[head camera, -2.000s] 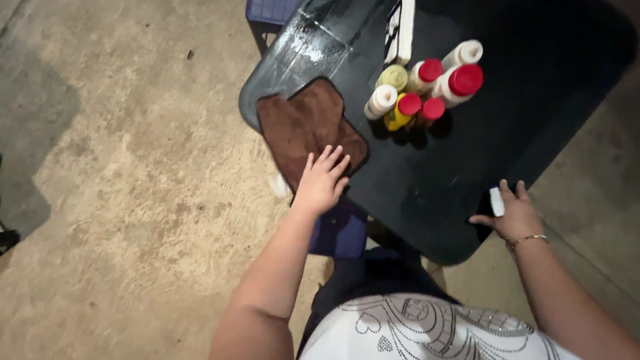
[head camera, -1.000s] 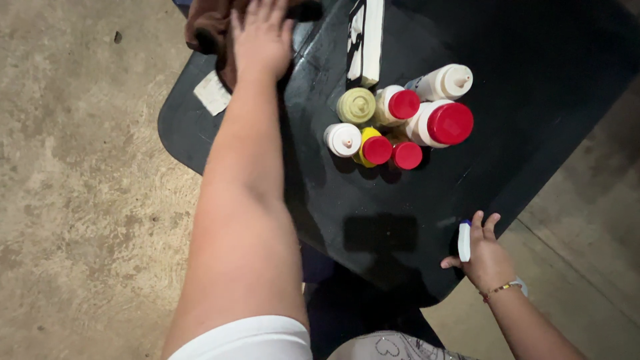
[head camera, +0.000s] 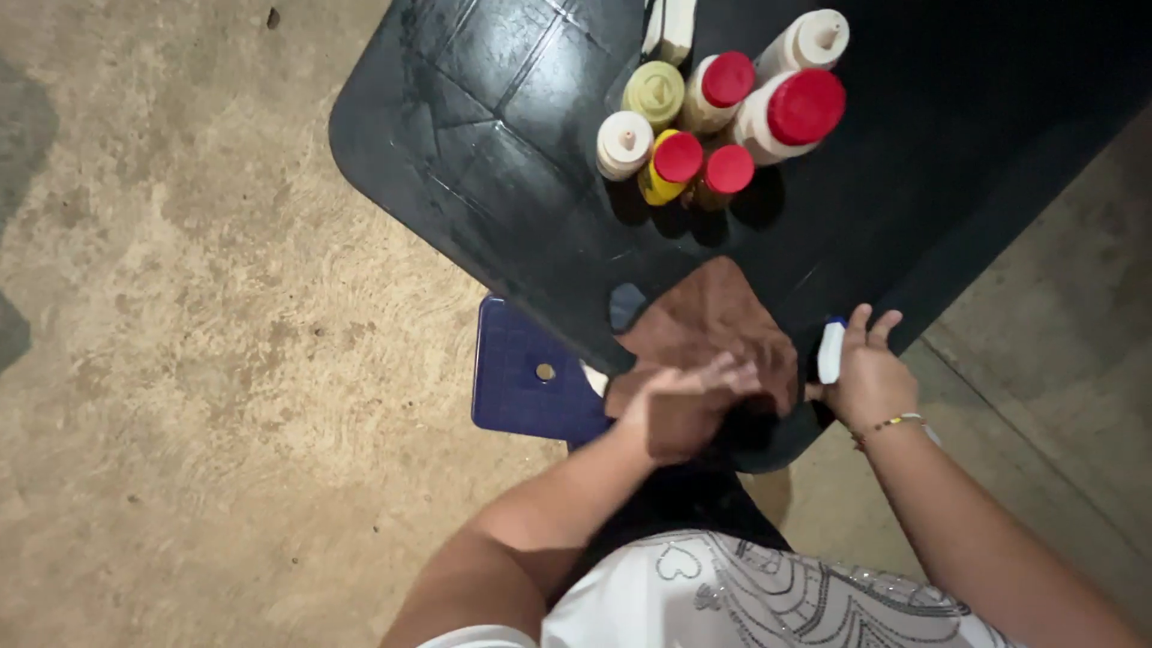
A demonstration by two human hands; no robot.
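Note:
My left hand [head camera: 688, 405], blurred, lies with spread fingers on a brown cloth [head camera: 720, 315] at the near corner of the black plastic table [head camera: 540, 216]. Near the table's right edge, my right hand [head camera: 868, 378] is around a spray bottle with a white trigger head [head camera: 832, 351]; its body is hidden below the hand. Farther up stand several squeeze bottles and jars, among them a white squeeze bottle [head camera: 624, 146], a yellow bottle with a red cap [head camera: 668, 171] and a large red-lidded jar [head camera: 783, 117].
A blue plastic stool [head camera: 522, 396] stands partly under the table's left edge. Behind the bottles is a white and black box-like holder [head camera: 670, 31]. Concrete floor [head camera: 225, 360] lies to the left. The tabletop shows wet, shiny streaks at its upper left.
My left hand and the brown cloth have come back from the table's far left side to its near corner. My right hand stays by the right edge with the spray bottle.

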